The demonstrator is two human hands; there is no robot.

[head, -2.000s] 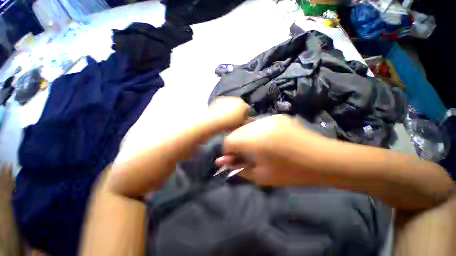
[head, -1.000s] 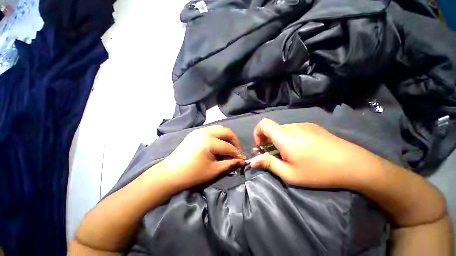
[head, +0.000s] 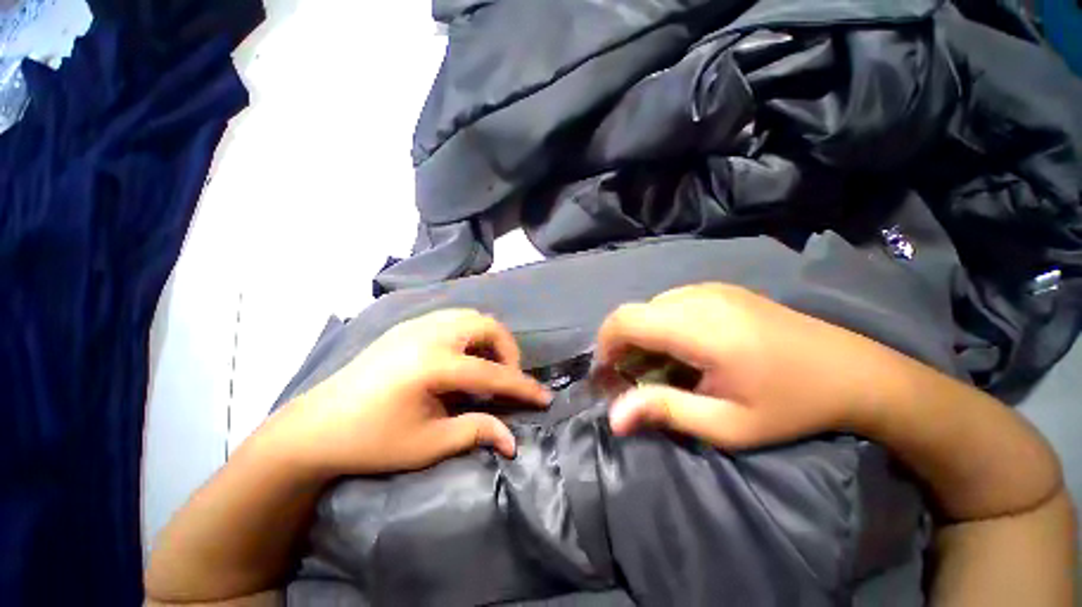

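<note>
A grey garment (head: pixel 700 267) lies in front of me, matte cloth on the far side and shiny wrinkled lining (head: pixel 712 510) nearest my body. A small black label (head: pixel 562 377) with pale marks shows between my hands at the inner edge. My left hand (head: pixel 409 397) rests on the garment left of the label, fingers apart, with nothing seen in it. My right hand (head: pixel 724 368) is curled right of the label around green thread snips (head: pixel 647 370), mostly hidden in the palm. The blades cannot be made out.
A heap of grey garments (head: pixel 712 119) lies beyond the worked piece, with small shiny tags at its right. Navy garments (head: pixel 83 296) lie along the left side. A strip of white tabletop (head: pixel 320 154) shows between them. A pale printed sheet or bag (head: pixel 42 42) is at the top left corner.
My hands have moved apart; their fingertips met at the label a second ago. My left fingers have opened from a pinch. The label and lining between the hands now show more.
</note>
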